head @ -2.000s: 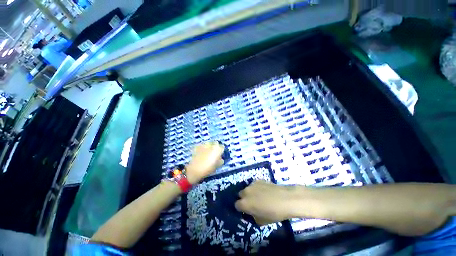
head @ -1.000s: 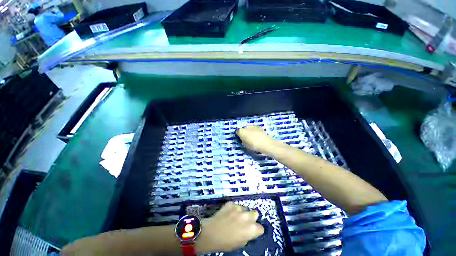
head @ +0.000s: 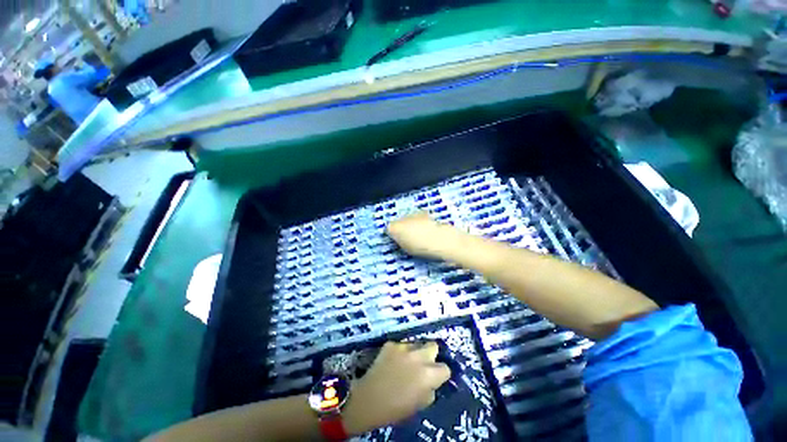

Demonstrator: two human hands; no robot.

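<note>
Rows of silver metal parts [head: 328, 285] fill the large black tray [head: 604, 186]. A small black parts tray [head: 494, 388] rests on the rows near me, with small white parts [head: 470, 423] scattered in it. My left hand [head: 401, 384], with a red-strapped watch on the wrist, is over the small tray, fingers curled; its fingertips are too blurred to show whether it holds anything. My right hand [head: 416, 235] is over the middle rows, fingertips down at the metal parts; what is between them is hidden.
A raised green shelf [head: 466, 43] behind holds black trays [head: 298, 34]. Crumpled clear plastic [head: 764, 160] and a white sheet [head: 664, 194] lie on the right. Another white piece [head: 204, 287] lies left of the large tray. A person in blue [head: 78, 91] is far left.
Since two seconds ago, my right hand has moved from the small tray to the middle rows, and my left hand from the rows to the small tray. The camera view has also tilted.
</note>
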